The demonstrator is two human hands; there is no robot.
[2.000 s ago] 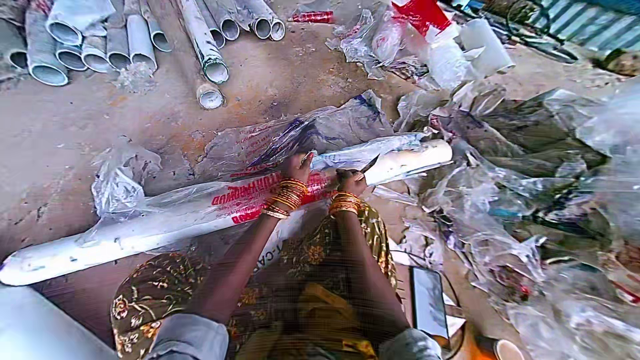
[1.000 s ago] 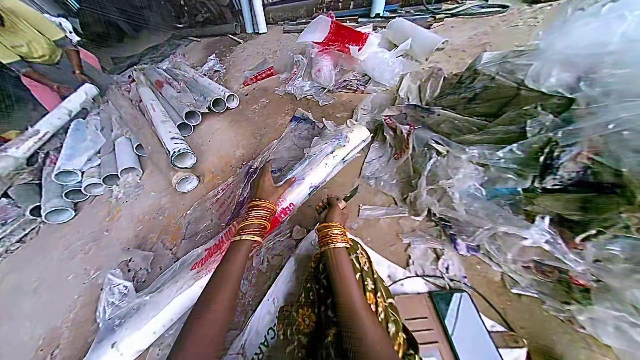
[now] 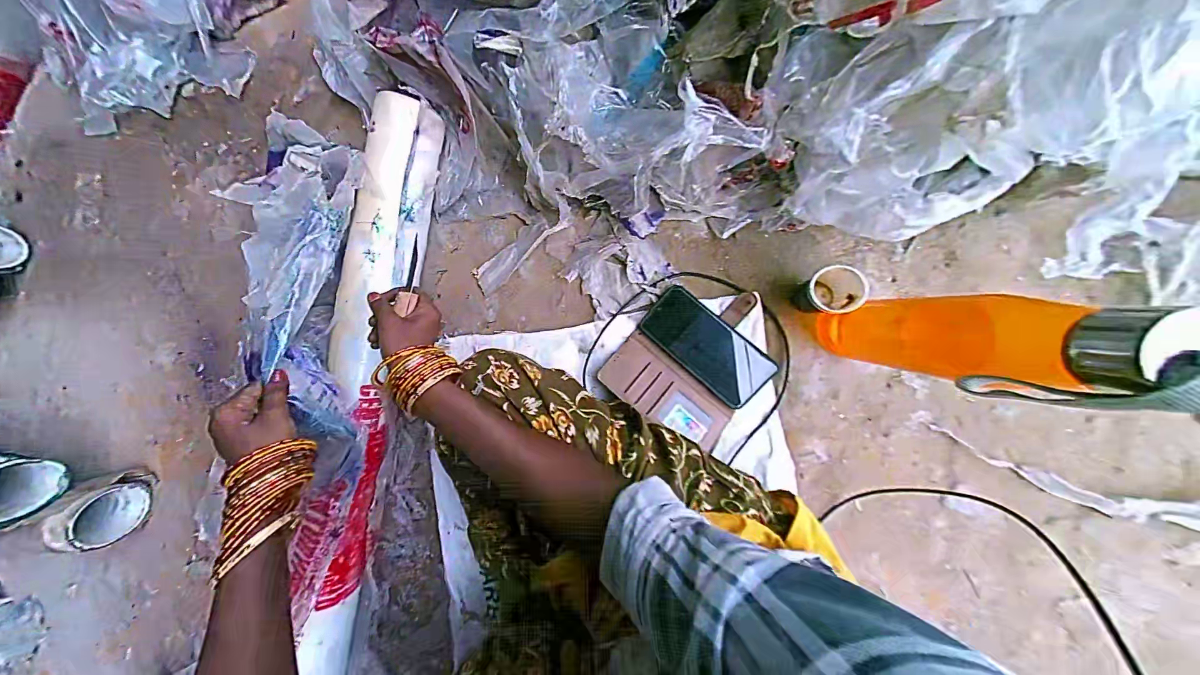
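Note:
A long white tube (image 3: 375,225) lies on the ground, its far end bare and its nearer part under clear plastic film with red print (image 3: 352,506). Beside the tube, my left hand (image 3: 251,417) pinches a crumpled sheet of clear film (image 3: 300,244) between thumb and fingers. My right hand (image 3: 405,321) rests at the tube's right side, closed around a knife (image 3: 412,272) with a thin dark blade pointing away from me. Gold bangles circle both wrists.
Torn plastic film (image 3: 600,122) is heaped across the far side. To the right are a phone (image 3: 708,345) in an open wallet case, a black cable (image 3: 1012,516), a paper cup (image 3: 837,289) and an orange bottle (image 3: 956,337). Open tube ends (image 3: 111,514) show at left.
The view has swung to the right. My left hand, on the wrapped tube a second ago, now holds loose film beside it. More of the tube's far part shows bare.

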